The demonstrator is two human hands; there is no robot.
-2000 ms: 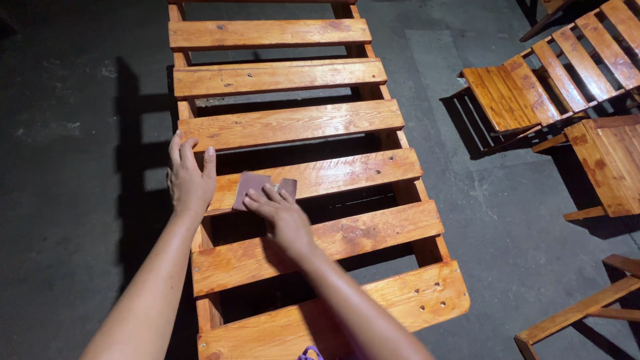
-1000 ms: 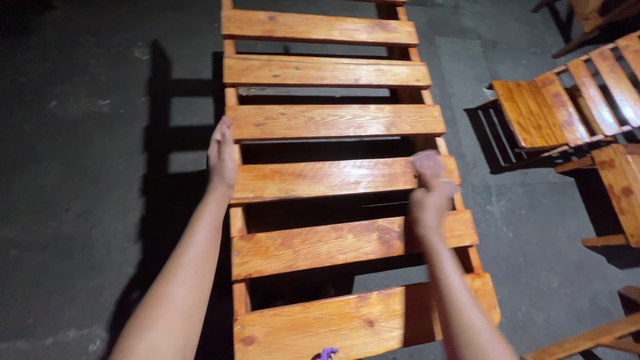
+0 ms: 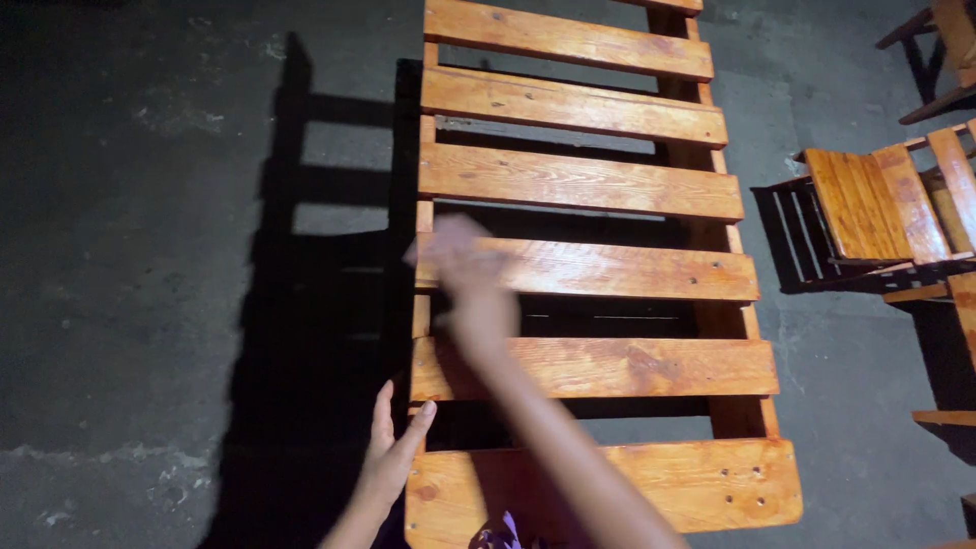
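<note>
A slatted wooden frame [image 3: 579,179] with a glossy orange-brown finish stretches away from me. My right hand [image 3: 476,286], blurred, presses a brownish sheet, apparently sandpaper [image 3: 450,236], on the left end of a middle slat [image 3: 625,268]. My left hand [image 3: 396,446] is at the frame's left edge near the closest slats, thumb and fingers apart, with the thumb by the side rail. The wide nearest slat [image 3: 686,488] has several small dark holes at its right end. Part of it lies behind my right forearm.
Wooden folding chairs [image 3: 862,206] stand at the right, with more wooden pieces [image 3: 945,418] at the right edge. Dark concrete floor [image 3: 152,305] surrounds the frame, which casts a shadow to its left. Something purple [image 3: 499,534] shows at the bottom edge.
My right hand has moved with the sheet from the right end of the middle slat to its left end. My left hand has moved down along the left edge, toward me.
</note>
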